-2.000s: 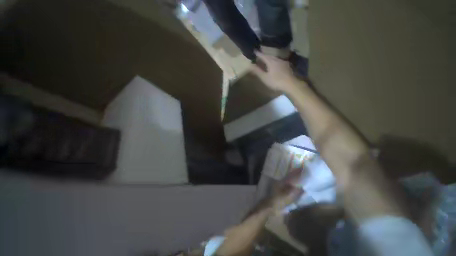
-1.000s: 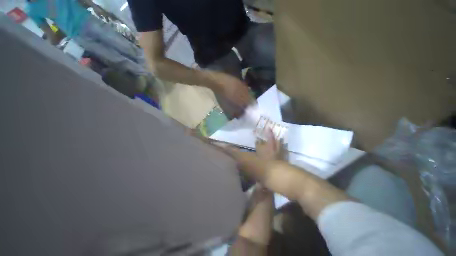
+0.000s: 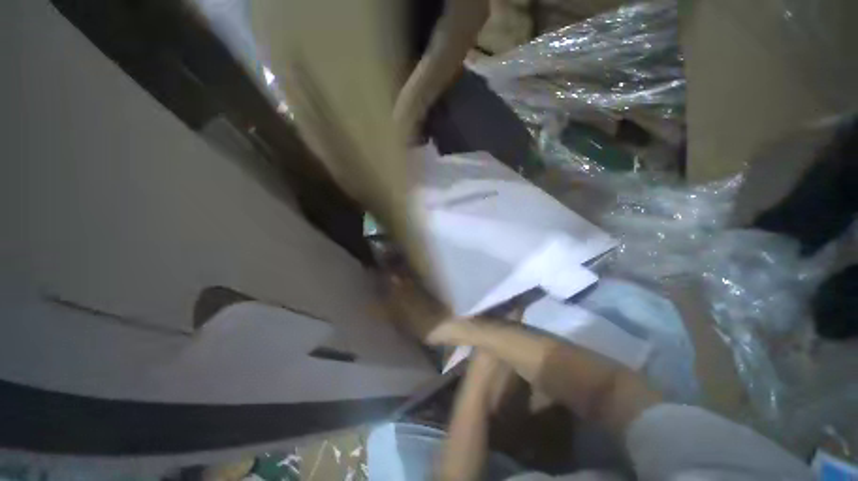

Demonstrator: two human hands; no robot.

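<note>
A large white carton (image 3: 113,188) with a dark band and a cut-out fills the left side. A second white carton with raised, overlapping flaps (image 3: 499,221) stands at the centre. My right hand (image 3: 419,315) is blurred, between the two cartons at the large carton's edge; whether it grips anything is unclear. My left forearm comes up from the bottom centre and passes under my right arm. My left hand is hidden there or too blurred to make out. No label sheet can be made out.
A blurred tan panel (image 3: 334,103) stands above my hands. Another person's arm (image 3: 452,56) is behind it. Crinkled clear plastic (image 3: 602,70) lies at the upper right and right, beside a brown board (image 3: 771,66). Scraps litter the floor at the bottom left.
The view has turned and the large carton's cut-out face now shows. My right hand has moved left and down. The orange-striped sheet has gone from sight. A tan panel has appeared above.
</note>
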